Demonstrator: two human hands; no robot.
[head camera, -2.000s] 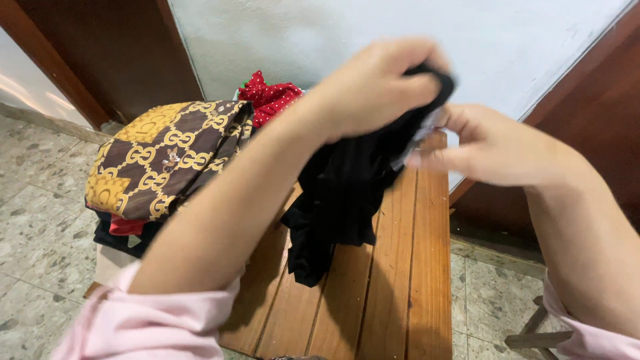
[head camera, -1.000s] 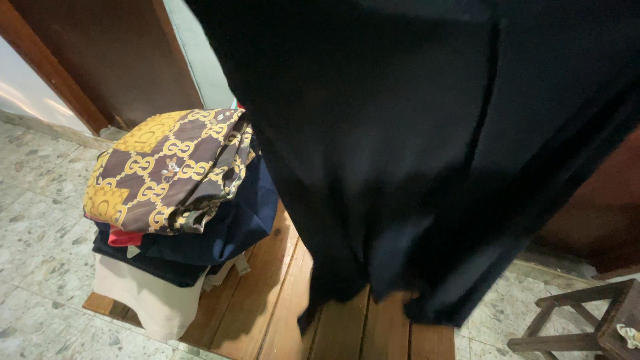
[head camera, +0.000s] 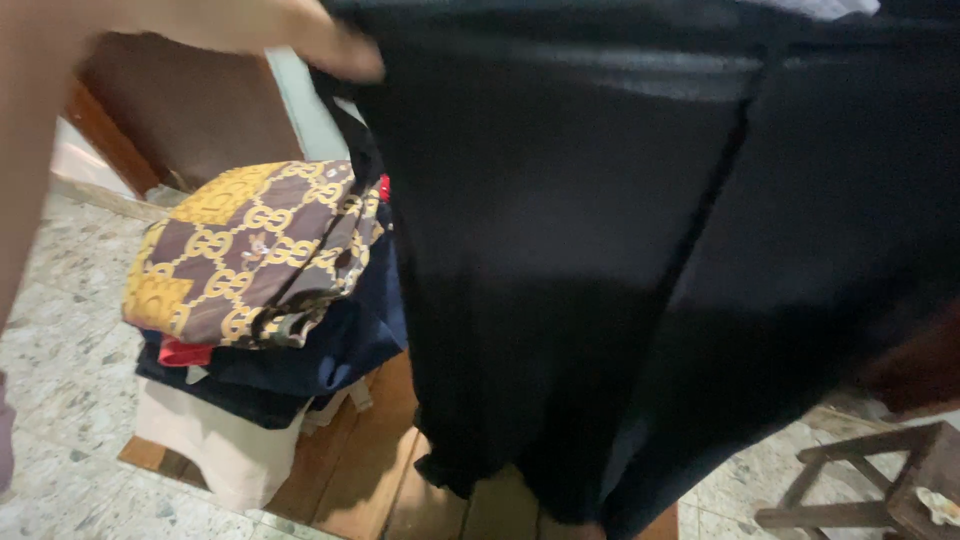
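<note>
A black garment (head camera: 555, 247) with a seam down its front hangs spread out across the middle and right of the view. At its upper left edge, my left hand (head camera: 322, 37) grips the fabric, thumb on the near side. My right hand is not in view. A bit of pale cloth (head camera: 825, 6) shows at the garment's top edge. To the left, a pile of folded clothes has a brown and yellow patterned cloth (head camera: 255, 255) on top, navy fabric (head camera: 352, 337) and a red edge (head camera: 184, 351) under it, and a cream cloth (head camera: 217, 442) at the bottom.
The pile lies on a slatted wooden table (head camera: 360, 465), largely hidden behind the black garment. A small wooden stool (head camera: 862, 517) stands at the lower right. Speckled floor tiles (head camera: 82, 315) show at the left, below a brown door (head camera: 217, 105).
The black garment was bunched between both hands above the table two seconds ago; it now hangs spread open. The red dotted cloth behind the pile is now mostly hidden.
</note>
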